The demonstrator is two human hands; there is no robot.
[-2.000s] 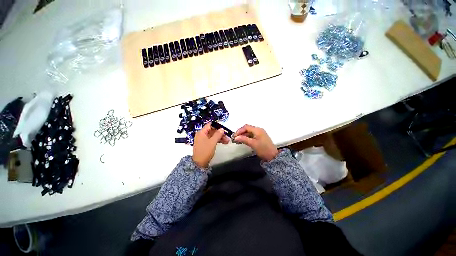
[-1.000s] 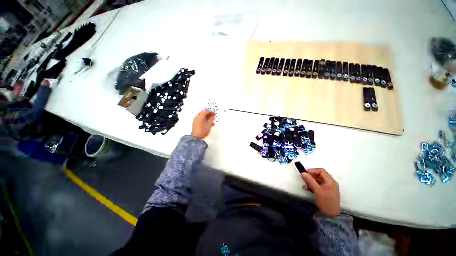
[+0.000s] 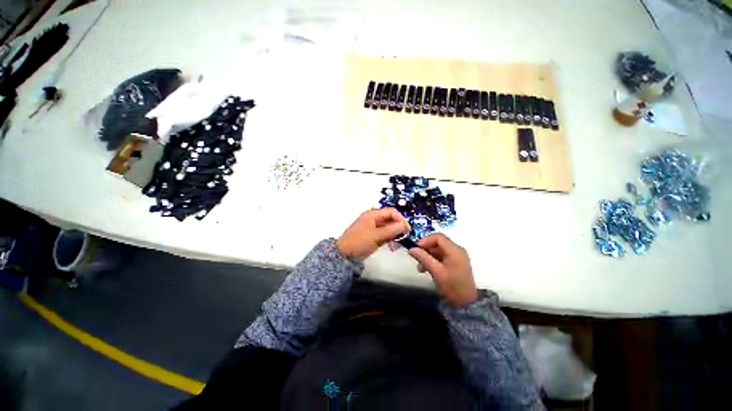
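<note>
My left hand (image 3: 374,232) and my right hand (image 3: 446,266) meet just in front of the heap of finished assemblies (image 3: 432,206). My right hand holds a black strap tab (image 3: 408,242) by its lower part. The fingertips of my left hand are pinched at the strap's upper end; a small light-coloured piece seems to be between them, too small to identify, likely a wire ring. The sparse pile of wire rings (image 3: 289,172) lies to the left. The metal clasps (image 3: 623,228) lie in a pile at the right.
The tan board (image 3: 449,152) behind the heap bears a row of straps (image 3: 461,103) and two straps below it (image 3: 527,145). A loose strap pile (image 3: 201,160) and small brown carton (image 3: 135,159) are at left. A small bottle (image 3: 628,113) stands at the right.
My left hand has moved right from the ring pile to the strap. My right hand has moved left with the strap to meet it. The camera view has shifted.
</note>
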